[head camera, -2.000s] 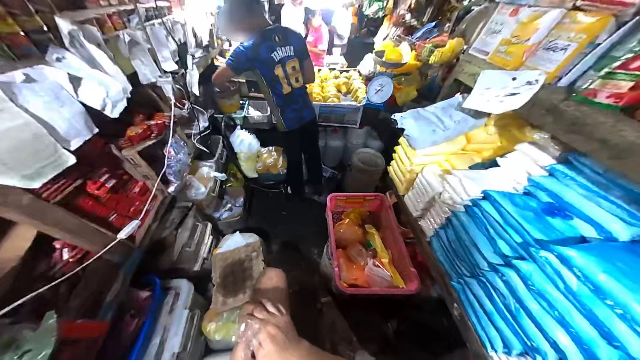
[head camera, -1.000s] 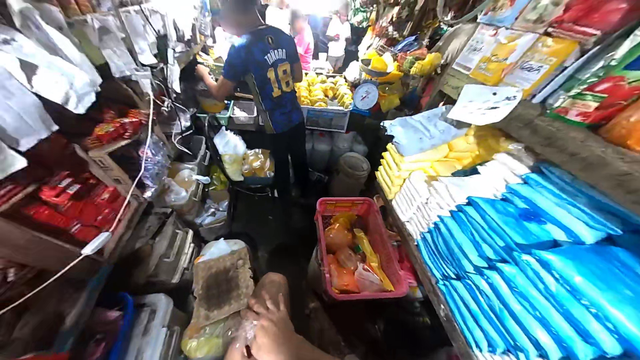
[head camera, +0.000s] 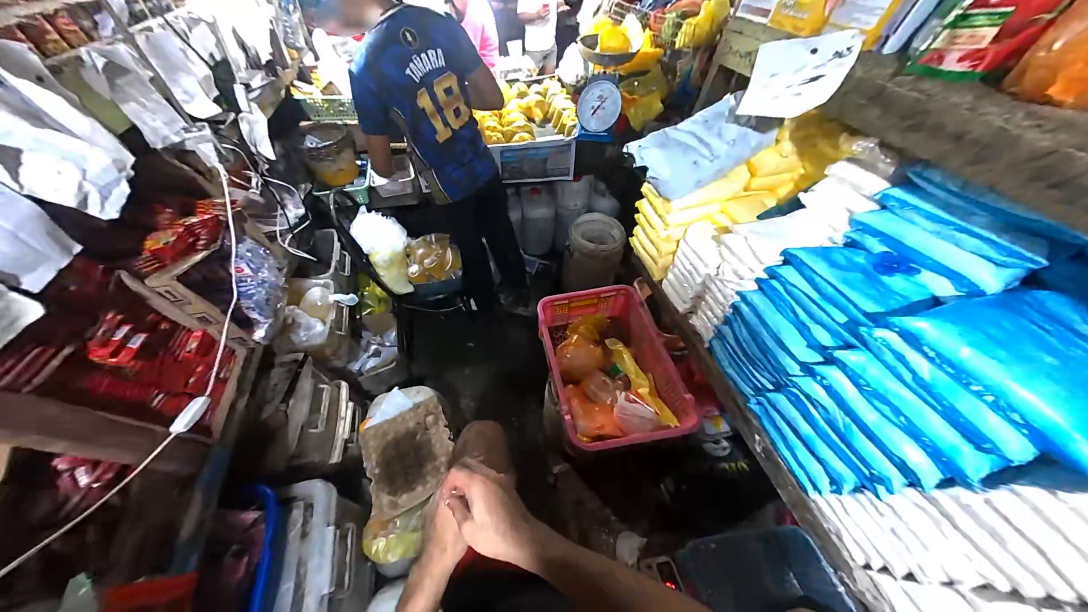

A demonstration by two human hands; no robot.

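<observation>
My right hand (head camera: 497,516) rests over my left hand (head camera: 444,529), low in the middle of the view, close to my bare knee (head camera: 482,446). No object shows in either hand; the fingers of the left are mostly covered by the right. Just left of them lies a worn, dirty piece of cardboard (head camera: 408,455) on top of a plastic bag with yellowish contents (head camera: 395,541). To the right of my knee stands a pink plastic basket (head camera: 671,387) holding orange and yellow plastic bags.
Stacks of blue (head camera: 901,374), white and yellow (head camera: 731,200) plastic packs line the right shelf. A person in a blue jersey (head camera: 438,93) stands ahead beside yellow produce (head camera: 531,110) and a dial scale (head camera: 599,107). Red packets (head camera: 127,340), storage bins (head camera: 319,544) and a white cord (head camera: 228,314) are at left.
The person in the jersey has lowered an arm toward the counter. My hands stay together by my knee.
</observation>
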